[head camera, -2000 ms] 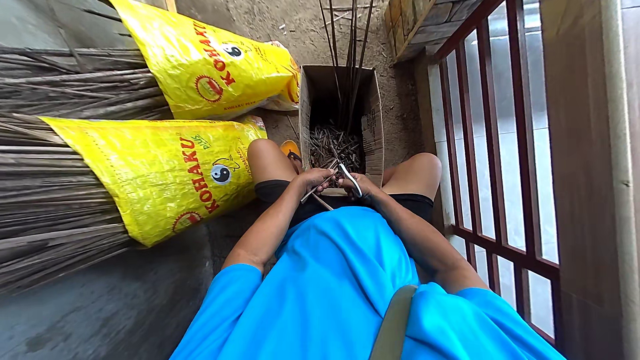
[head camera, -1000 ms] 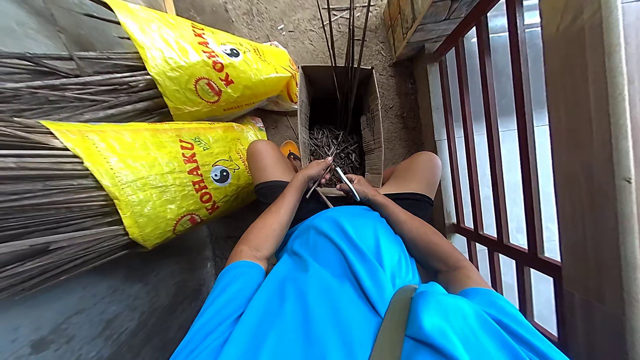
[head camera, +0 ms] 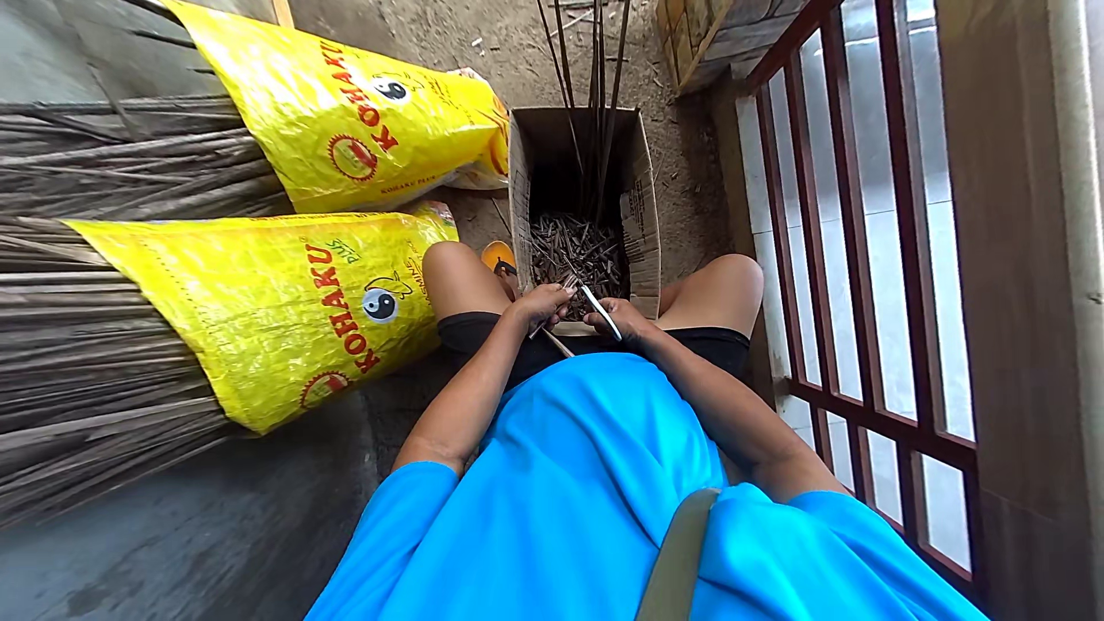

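Note:
Thin dark sticks (head camera: 559,342) are held in my left hand (head camera: 545,304), over the near edge of a tall open cardboard box (head camera: 642,207). My right hand (head camera: 623,319) grips a tool with a pale, narrow handle or blade (head camera: 601,312); its exact kind cannot be told. The two hands are close together, the tool's far end beside the sticks' ends. Short cut pieces of stick (head camera: 573,246) lie in the box below the hands. Several long thin sticks (head camera: 597,103) stand upright against the box's far side.
Two yellow woven plastic sacks (head camera: 267,302) full of long dry sticks (head camera: 103,345) lie at the left. A dark red metal railing (head camera: 849,216) runs along the right. A wooden crate-like thing (head camera: 716,39) is at the top right, on the dirt ground. An orange sandal (head camera: 498,256) shows beside the box.
The pale parts of the tool showed spread apart two seconds ago; now one pale strip shows plainly. Both hands have stayed close together over the box's near edge.

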